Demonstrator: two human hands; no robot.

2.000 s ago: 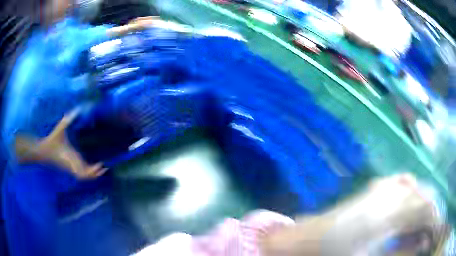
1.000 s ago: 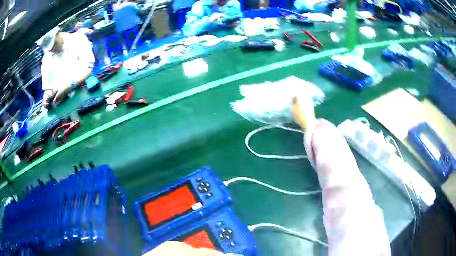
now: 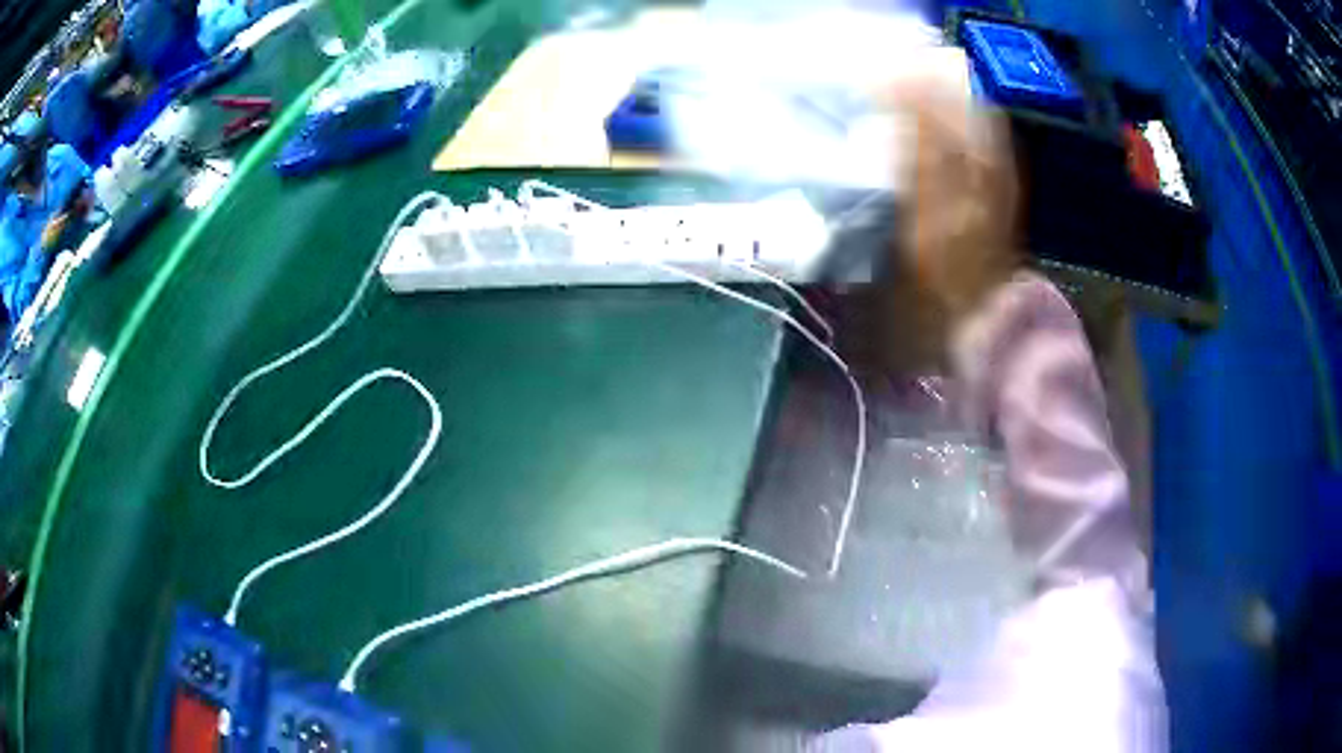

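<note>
My right hand [image 3: 957, 199], blurred, is at the upper right with its pink sleeve below it. It is shut on a whitish, blurred plastic bag [image 3: 780, 111], spread to the left of the hand over the power strip's far side. Two blue scan tools [image 3: 221, 662] lie at the lower left, cut off by the frame edge. Part of a red screen shows on the left one. The other scan tool [image 3: 317, 721] shows its keypad. White cables [image 3: 395, 375] run from both. My left hand is out of view.
A white power strip [image 3: 589, 243] with plugs lies across the green mat. Behind it are a tan sheet [image 3: 523, 111] and a partly covered blue unit [image 3: 636, 125]. A bagged blue unit [image 3: 353, 130] lies at upper left, a blue-screened device [image 3: 1016, 66] at upper right. Other people appear at far left.
The view has swung right. My right hand has carried the bag from the mat's far middle to beyond the power strip. The row of stacked units has left the view.
</note>
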